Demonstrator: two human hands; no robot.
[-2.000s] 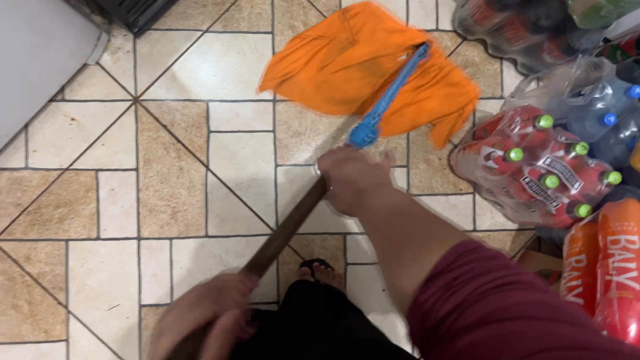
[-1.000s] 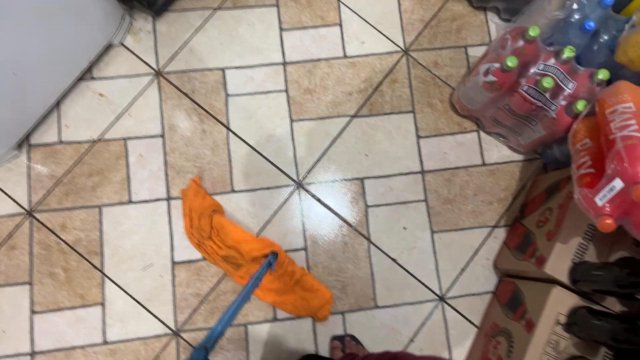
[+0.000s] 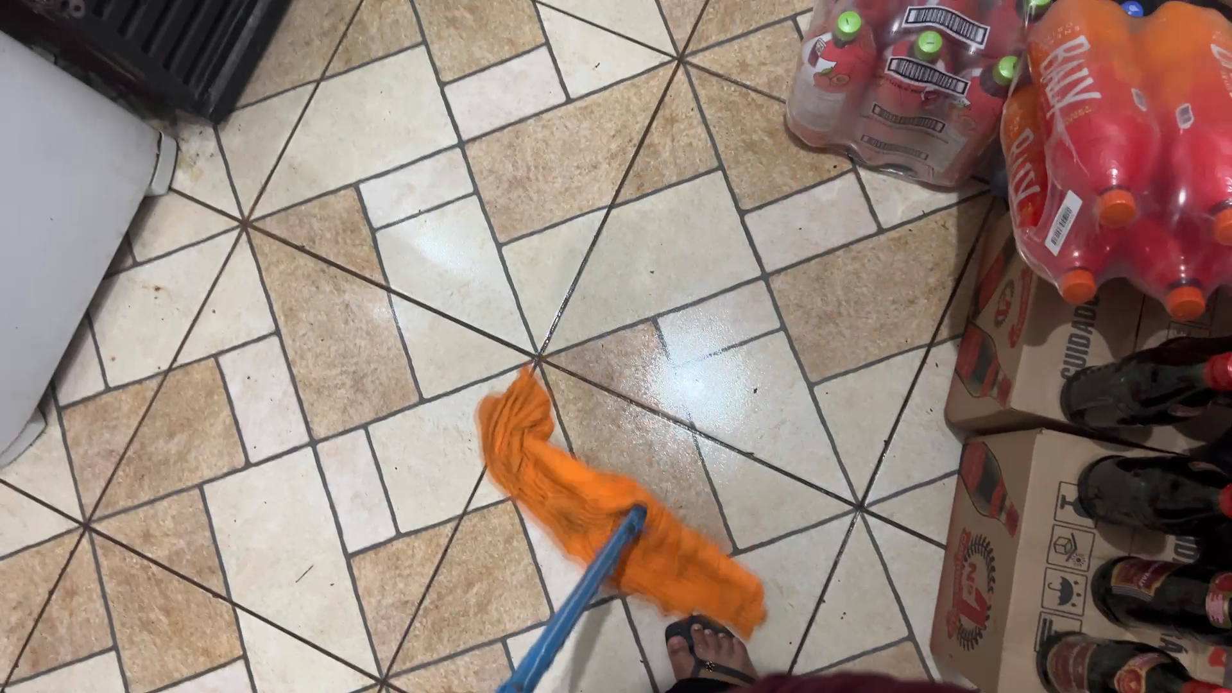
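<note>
An orange cloth (image 3: 616,520) lies bunched in a slanting strip on the tiled floor, wrapped about the head of a floor mop or squeegee that it hides. The blue pole (image 3: 577,611) rises from the cloth's middle and leaves the view at the bottom edge. Neither my left hand nor my right hand shows now, so their hold on the pole is hidden. The cloth's lower right end is beside my foot in a dark flip-flop (image 3: 707,650). A bit of maroon cloth shows at the bottom edge.
Wrapped packs of red bottles (image 3: 900,96) and orange-capped bottles (image 3: 1107,144) stand at the upper right. Below are cardboard boxes (image 3: 991,568) and dark glass bottles (image 3: 1145,496). At the upper left are a white appliance (image 3: 67,192) and a black slatted crate (image 3: 207,48).
Both hands, seen on the pole two seconds ago, have left the view. The cloth, spread wide then, is now bunched into a narrow strip. The view has shifted over the floor.
</note>
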